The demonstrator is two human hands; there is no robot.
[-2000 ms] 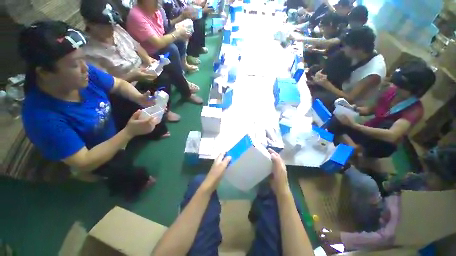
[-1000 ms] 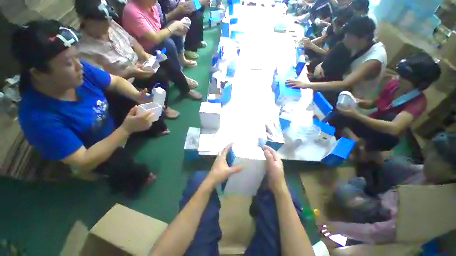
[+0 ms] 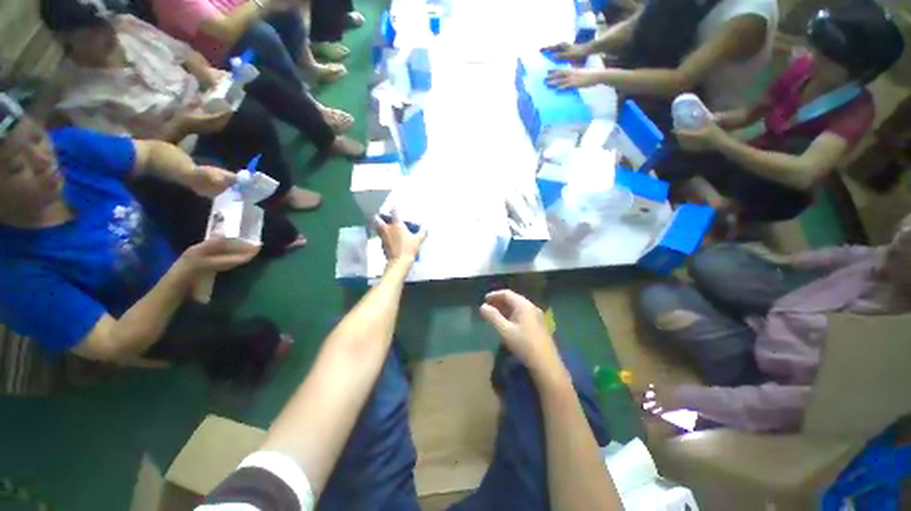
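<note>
My left hand (image 3: 400, 240) reaches forward to the near left corner of the white table (image 3: 459, 255). Its fingers are spread beside a white box (image 3: 378, 178) and a small dark-blue spot shows at the fingertips; whether it grips anything is unclear. My right hand (image 3: 519, 321) is above my lap, off the table, fingers bent and thumb apart, with nothing visible in it. A blue-fronted box (image 3: 525, 246) stands at the table's near edge. Another white box (image 3: 352, 252) is at the near left corner.
Blue and white boxes (image 3: 679, 238) and clear poly bags (image 3: 584, 205) crowd the table's right side. Seated people line both sides, several holding white pieces. A brown carton (image 3: 215, 454) is at lower left; an open white box (image 3: 644, 479) is by my right leg.
The white and blue box is out of my hands. My left hand has moved forward and left to the table; my right hand stays over my lap. The view has tilted down.
</note>
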